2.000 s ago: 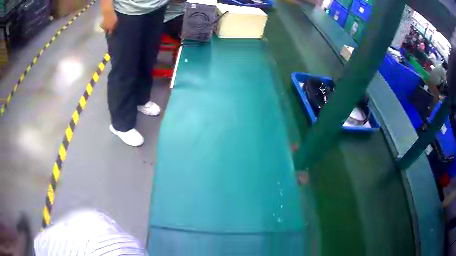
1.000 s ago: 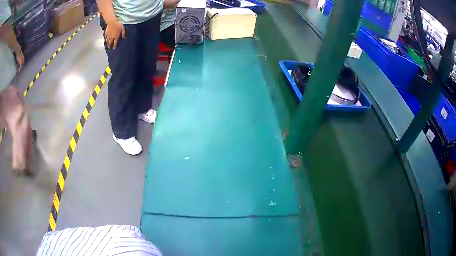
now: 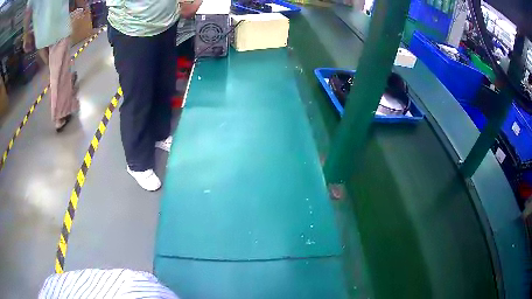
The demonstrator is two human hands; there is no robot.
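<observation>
Neither of my hands is in view. A striped sleeve or piece of clothing shows at the bottom left edge. A teal-covered work ledge (image 3: 251, 152) lies nearest in front of me. To its right, on the dark green conveyor belt (image 3: 408, 204), sits a blue tray (image 3: 402, 119) with a white liner. Black headphones (image 3: 398, 87) lie in its right part, and a dark item (image 3: 341, 83) lies in its left part. A green post partly hides the tray's middle.
A grey box with a fan grille (image 3: 212, 36) and a cream box (image 3: 261, 32) stand at the ledge's far end. The green post (image 3: 367, 87) rises between ledge and belt. One person (image 3: 143, 87) stands left of the ledge, another (image 3: 57, 64) farther left. Blue bins (image 3: 446, 67) stand right.
The view has shifted, so the tray appears farther left and higher than at first. The person at far left came into view and is now farther away. The nearer person's hand reaches toward the grey box.
</observation>
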